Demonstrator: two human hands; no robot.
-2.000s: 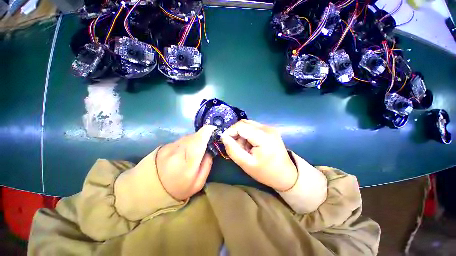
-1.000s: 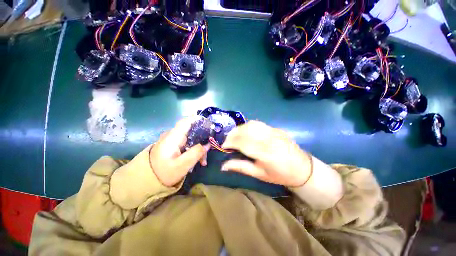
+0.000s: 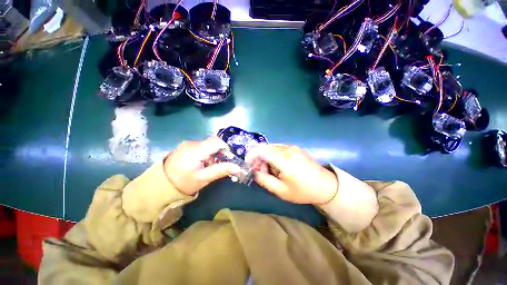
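A black round camera housing (image 3: 240, 135) with a round LED board inside lies on the green bench in front of me, its near side covered by my hands. My left hand (image 3: 197, 166) holds a small silvery circuit board (image 3: 242, 175) between thumb and fingers, just at the housing's near side. My right hand (image 3: 294, 171) has its fingertips pinched at the right side of the board and housing. What is between the right fingertips is blurred and partly hidden; the leads cannot be made out.
Wired camera units (image 3: 161, 78) stand in rows at the back left. More wired units (image 3: 344, 88) stand at the back right, and a small black part (image 3: 498, 147) lies at the right edge. A black tray (image 3: 333, 8) is at the back. A red bin (image 3: 39, 236) is below left.
The circuit board in my left hand has turned and moved right, toward my right fingertips. My right hand has closed in on it. The camera view has shifted slightly.
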